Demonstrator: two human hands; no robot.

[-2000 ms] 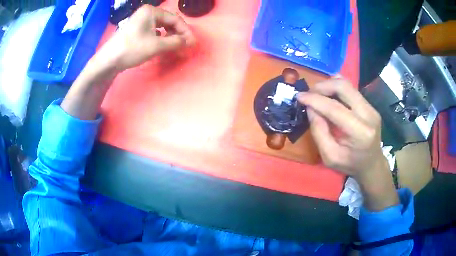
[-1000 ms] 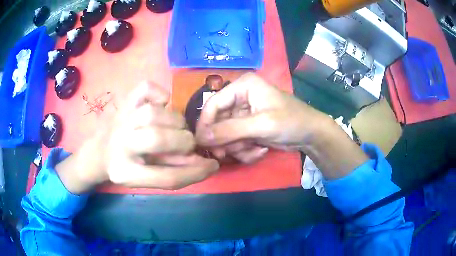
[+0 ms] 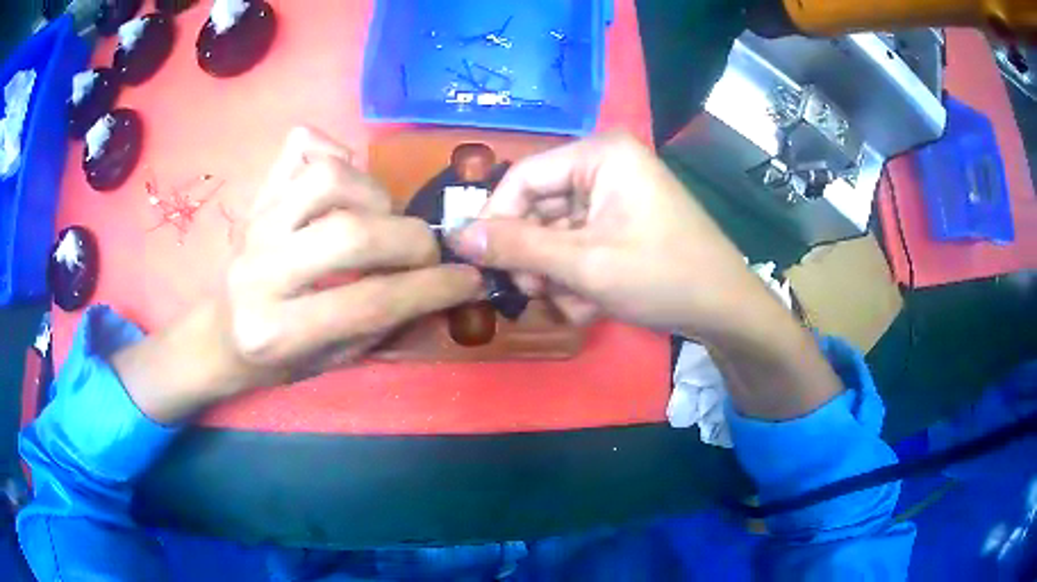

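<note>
The orange-brown fixture (image 3: 398,154) lies on the red mat, with one reddish-brown knob (image 3: 472,163) behind and another (image 3: 472,324) in front. A dark round housing (image 3: 508,293) sits in it, largely hidden by my hands. A white block (image 3: 464,205) shows on the housing. My right hand (image 3: 614,233) pinches a small, thin silvery part (image 3: 450,225) at the block's near side. My left hand (image 3: 330,267) is curled at the left of the housing, its fingertips close to the same part; whether it grips anything is hidden.
Behind the fixture stands a blue bin (image 3: 483,68) with thin metal bits. Dark housings (image 3: 112,148) with white pieces and reddish wire scraps (image 3: 182,205) lie left. Right are a metal tray (image 3: 841,193), crumpled white paper (image 3: 699,392), cardboard (image 3: 847,290) and an orange screwdriver (image 3: 910,14).
The view has shifted. My right hand has gone from the housing's right side to its middle. My left hand has come from the dark housings at the left to meet it.
</note>
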